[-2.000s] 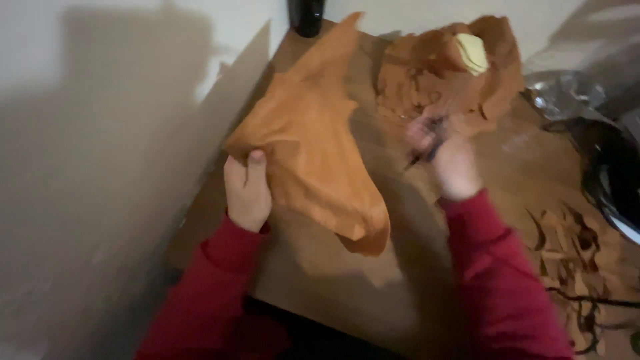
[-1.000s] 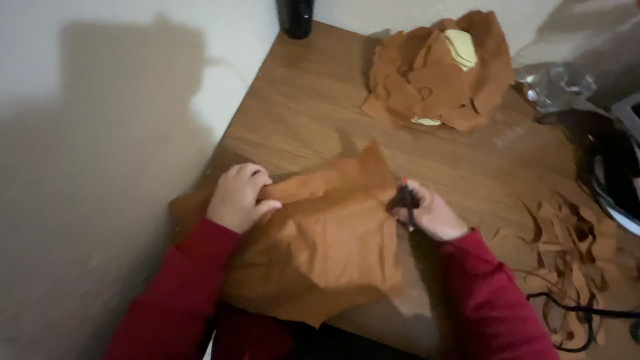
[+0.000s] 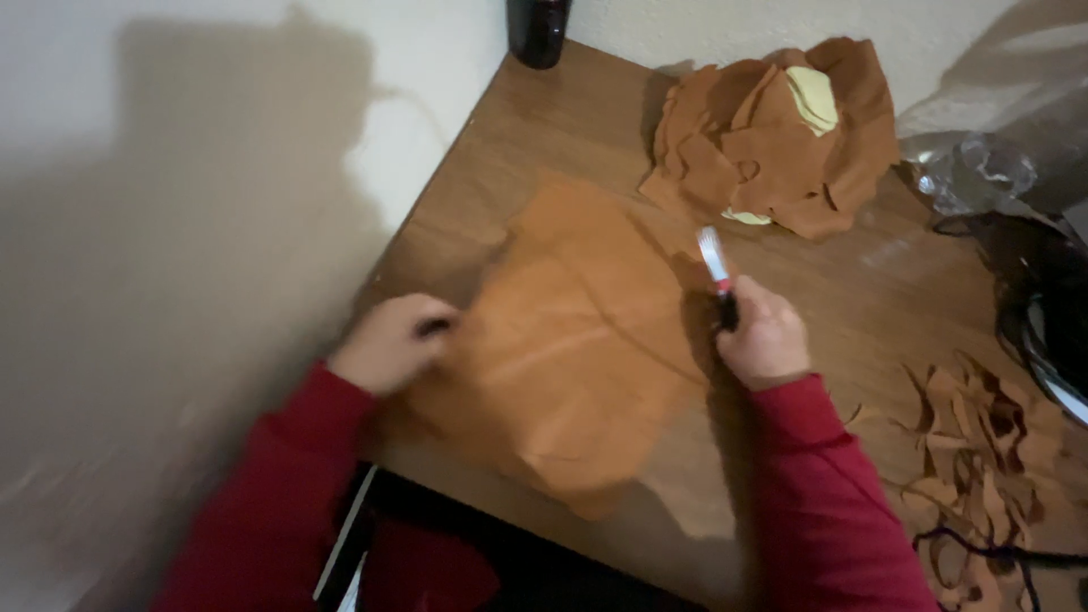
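A large tan piece of leather or suede-like material point(image 3: 578, 348) lies over the wooden table, blurred by motion. At its left edge my left hand point(image 3: 399, 340) pinches it between thumb and fingers. My right hand point(image 3: 765, 336) is closed around the dark handle of a small tool point(image 3: 716, 263); its pale metal end points up and away, and blur hides its exact kind. The tool is just right of the material. Beyond them, a heap of cut brown pieces point(image 3: 773, 153) rests at the back, with pale yellow pieces among them.
Thin brown scraps point(image 3: 977, 459) and a dark cord point(image 3: 1011, 552) lie at the right. Clear plastic point(image 3: 977, 170) and a black object point(image 3: 1037, 280) sit at the back right. A dark cylindrical container point(image 3: 538, 30) stands at the table's far corner point(image 3: 586, 59), by the wall.
Two seconds ago the material was lifted in my left hand; a second ago it lay folded. Now it is spread wider. The tool in my right hand has turned to point away.
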